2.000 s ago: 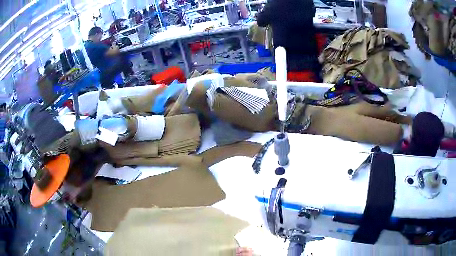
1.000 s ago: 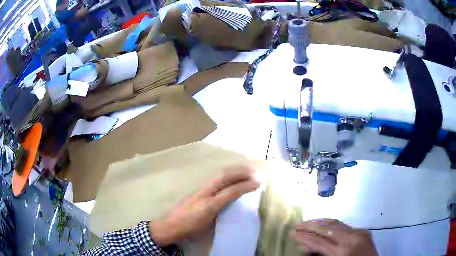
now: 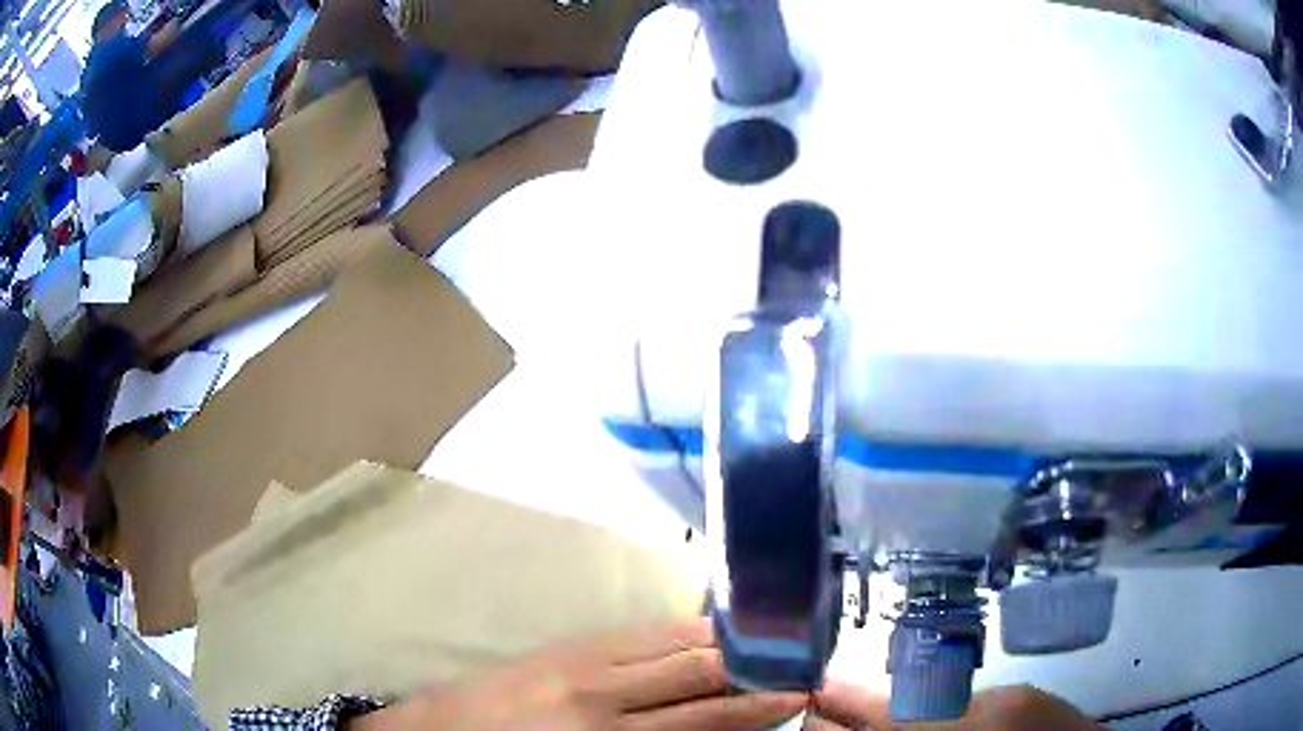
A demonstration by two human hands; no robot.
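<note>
The tan garment panel (image 3: pixel 429 586) lies on the white table left of the needle area. My left hand (image 3: pixel 572 691) rests flat on its lower right part, fingers pointing right, cut off by the bottom edge. My right hand (image 3: pixel 915 708) is mostly below the picture; its fingers show under the machine head, close to my left fingertips. The white sewing machine (image 3: pixel 1000 243) is close in front, with its shiny lever guard (image 3: pixel 779 486) and grey tension dials (image 3: pixel 936 664). The guard and dials hide the needle, the presser foot and part of both hands.
A cut brown panel (image 3: pixel 329 379) lies behind the tan panel. Folded brown bundles (image 3: pixel 322 164) with white tickets lie at the upper left. An orange disc (image 3: pixel 17 486) is at the left edge. A person (image 3: pixel 115 79) is at the far upper left.
The view has moved closer to the machine. The tan panel shows lower and further left. My hands have come together below the machine head and now sit at the bottom edge.
</note>
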